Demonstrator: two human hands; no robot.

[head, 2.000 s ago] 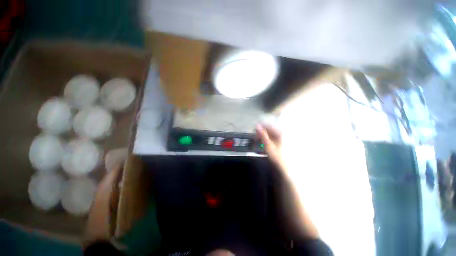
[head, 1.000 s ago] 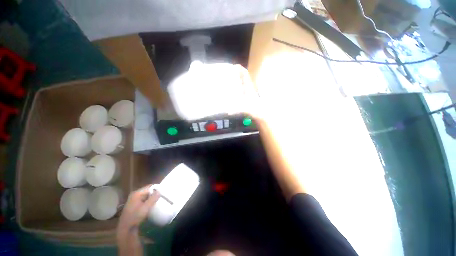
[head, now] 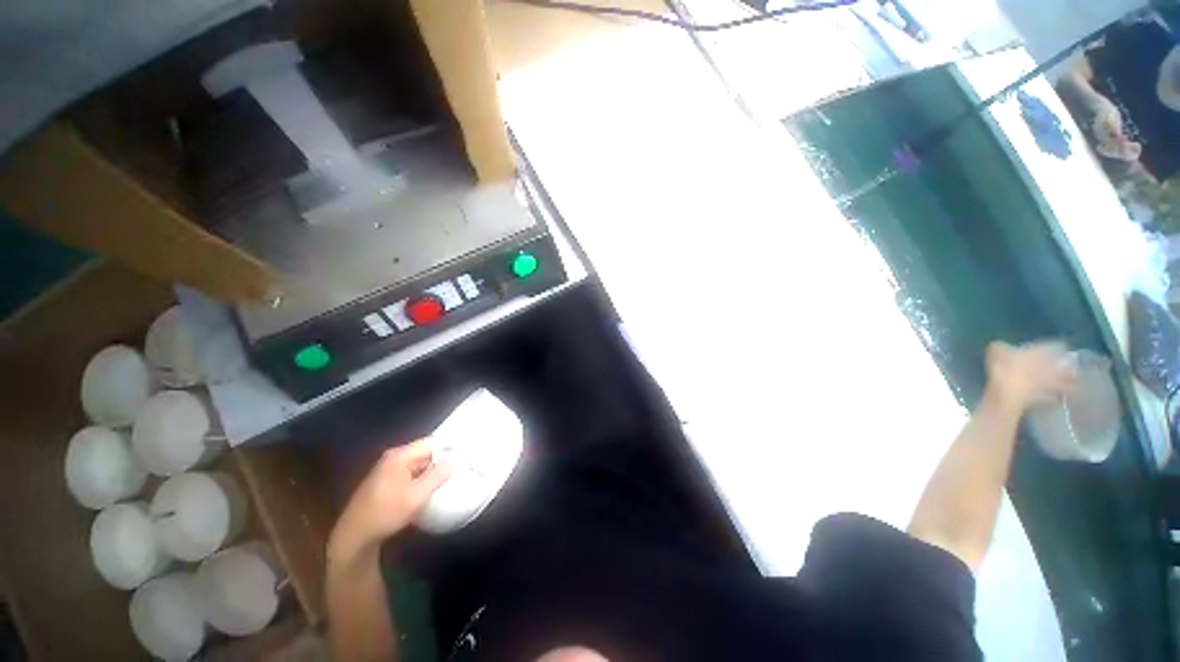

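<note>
My left hand (head: 388, 494) is shut on a white cup-shaped housing (head: 481, 455), held tilted in front of my dark clothing, below the machine's front panel. My right hand (head: 1029, 375) is stretched far to the right over the green conveyor belt (head: 893, 181), at another white housing (head: 1082, 411). The fingers lie on that housing's near side and are blurred; I cannot tell whether they still grip it. The machine table (head: 388, 243) shows a pale upright (head: 311, 123) in the dark recess and no housing on it.
An open carton (head: 39, 569) at the left holds several white housings (head: 109, 468). The front panel has green buttons (head: 524, 265) and a red one (head: 425, 310). Cardboard guards (head: 469, 84) flank the opening. Another person's hand (head: 1115, 136) shows at the upper right.
My right hand has moved from the machine opening far right to over the belt, with a white housing. My left hand still holds its housing. The view has turned right.
</note>
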